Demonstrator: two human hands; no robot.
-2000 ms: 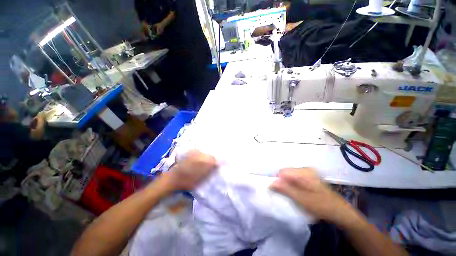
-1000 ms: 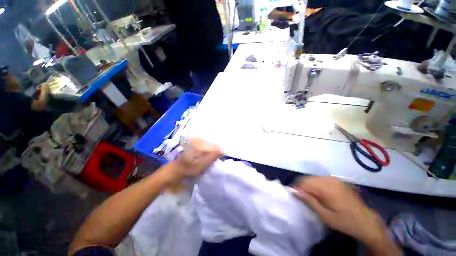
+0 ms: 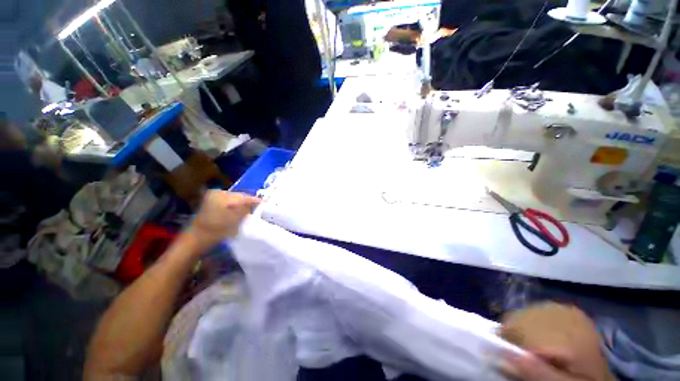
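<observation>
My left hand grips one end of a white garment at the table's left front corner. My right hand holds the other end at the lower right, blurred, with the fingers partly hidden. The garment is stretched between both hands, in front of the table edge, and its lower part hangs in folds over the lap. The off-white sewing machine with blue JACK lettering stands on the table beyond. No cloth lies under its needle area.
Scissors with red and black handles lie right of the needle, beside a thin stick. A dark green object stands at the right. A blue bin, a red stool and piled cloth are at the left.
My left hand has moved left and my right hand right and down, spreading the garment wider. More of the blue bin and red stool is covered by my left hand and arm.
</observation>
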